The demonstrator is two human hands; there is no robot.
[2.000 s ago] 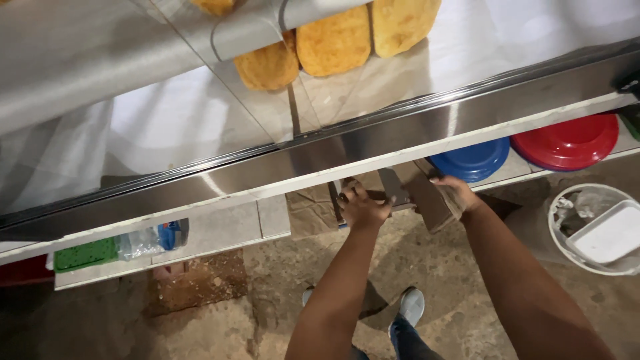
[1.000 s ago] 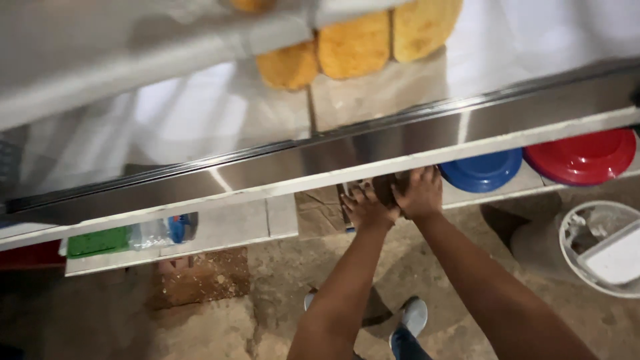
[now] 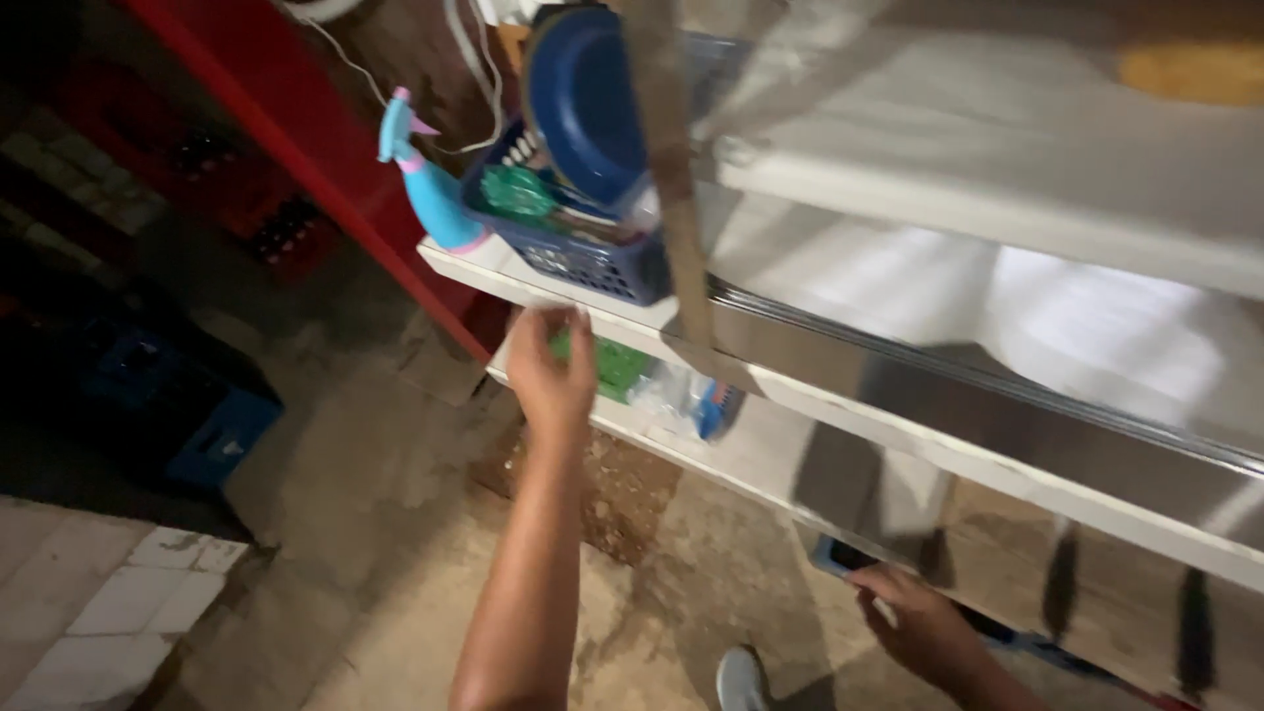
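My left hand point(image 3: 555, 370) is raised at the front edge of the lower shelf, fingers bent, with nothing visible in it. Just behind it lie a green item point(image 3: 614, 367) and clear plastic packaging point(image 3: 667, 395) with a blue part. Lower right, my right hand point(image 3: 908, 617) has its fingertips at a blue-rimmed dark object point(image 3: 839, 556) under the shelf edge; whether it grips it is unclear. On the shelf above, a blue plastic basket point(image 3: 592, 262) holds a blue round lid or basin point(image 3: 590, 109) and a green plastic bag point(image 3: 518, 191). A blue spray bottle point(image 3: 434, 197) stands beside the basket.
A metal-edged display counter point(image 3: 987, 385) runs across the right, with a vertical post point(image 3: 674, 178) at its end. A red beam point(image 3: 316, 158) slants down at the left. Blue crates point(image 3: 212, 434) stand in shadow below it. White tiles point(image 3: 128, 602) cover a ledge at lower left.
The view has swung far to the left. My hands, close together under the counter a second ago, are now far apart, the left one by the green item.
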